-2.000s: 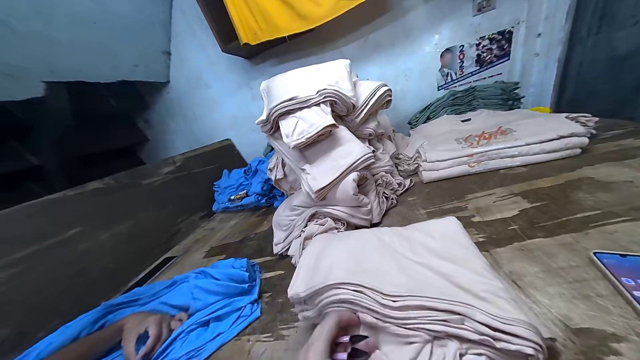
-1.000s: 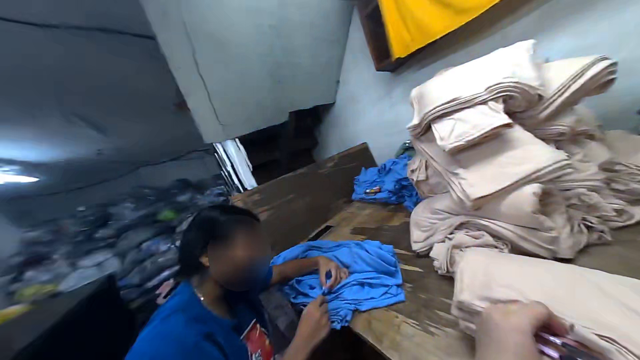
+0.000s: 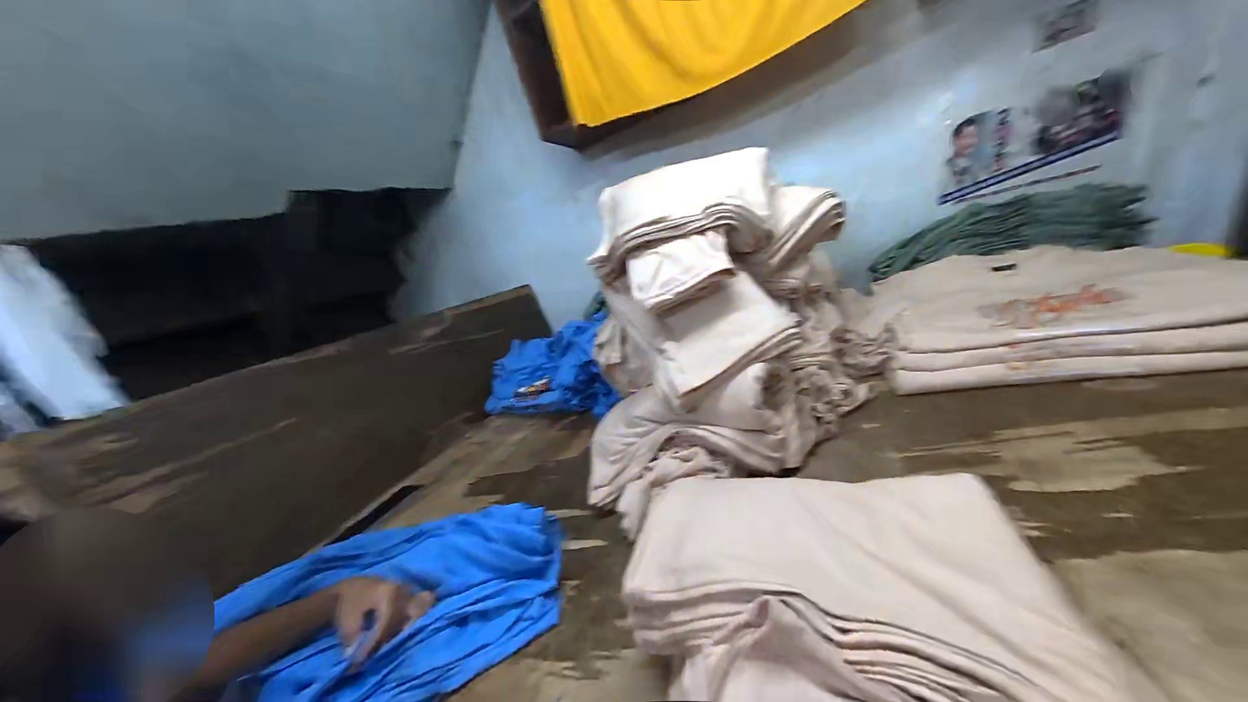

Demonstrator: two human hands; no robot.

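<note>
Neither of my hands shows in the head view now. Nearest to me, at the lower right, lies a stack of folded cream fabric (image 3: 838, 546), its layered edges facing me. Behind it rises a tall, uneven pile of folded cream garments (image 3: 721, 331). On the left, a co-worker's hand (image 3: 375, 614) rests on a bright blue cloth (image 3: 478, 575) and holds a small item that is too blurred to name.
A worn wooden table (image 3: 1102, 468) carries folded printed shirts (image 3: 1072, 312), dark green folded cloth (image 3: 1024, 229) and a blue garment bundle (image 3: 551, 370). A wooden board (image 3: 292, 448) stands along the left. Yellow cloth (image 3: 673, 49) hangs above.
One second ago a hand of mine with a small dark tool was at the near cream stack; now it is out of sight. The view has swung left, then back right.
</note>
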